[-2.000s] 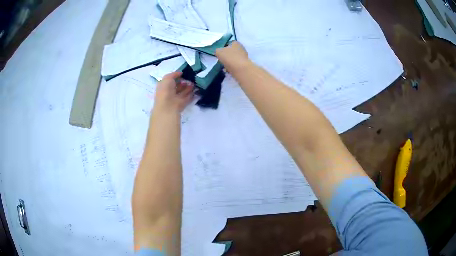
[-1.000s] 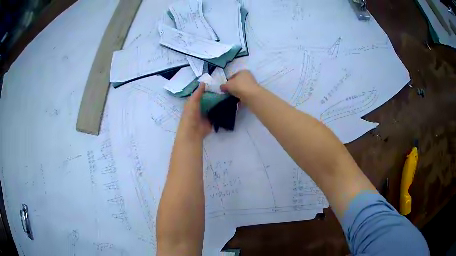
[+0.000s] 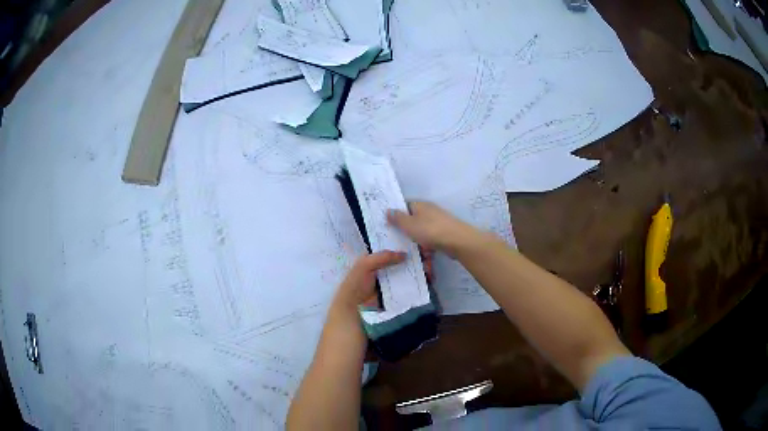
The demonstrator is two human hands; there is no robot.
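Observation:
My left hand and my right hand hold a cut bundle between them, near the front edge of the paper marker. The bundle is long and thick, with printed white paper on top and teal and dark plies fanned at its near end. My left hand grips its left side with the thumb on top; my right hand is on its right side. Other cut pieces lie loosely piled on the marker farther away, white on top with teal and dark edges.
A long grey-beige flat bar lies on the marker at left. A metal weight is at far left. The yellow cutter and dark snips lie on the brown table at right. A silver clamp is at the near edge.
Both hands have drawn the bundle out of the pile and towards me. It now lies lengthwise between them. The view has shifted, and the silver clamp shows more fully at the near edge.

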